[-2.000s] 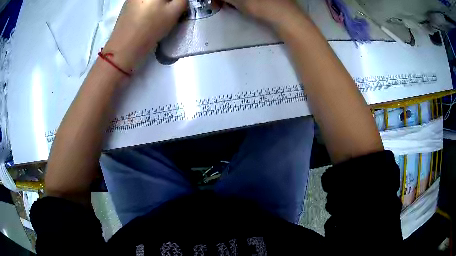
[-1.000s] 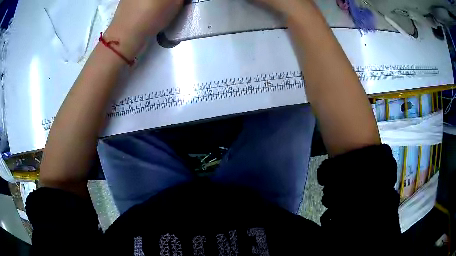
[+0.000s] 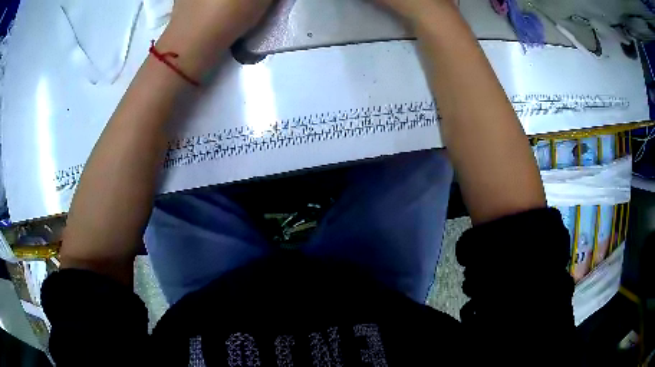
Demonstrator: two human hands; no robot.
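Note:
My left hand [image 3: 221, 16] is cut off by the top edge; its wrist wears a red string. My right hand [image 3: 413, 6] is also mostly cut off at the top edge. Fingers, and anything they hold, are out of the picture. Between the hands lies the grey machine bed [image 3: 337, 25], with a dark rounded notch at its left front corner. The needle area is not in view.
The white table [image 3: 345, 82] has a printed ruler [image 3: 302, 129] along its front. A purple bundle [image 3: 526, 29] and a pale looped strip [image 3: 574, 36] lie at upper right. Thin pale thread is at upper left. A yellow wire basket [image 3: 582, 204] wrapped in white stands at right.
The view has shifted, so the table sits higher and the metal plate between my hands has left the picture. My left arm has moved slightly right; my right arm is nearly unchanged.

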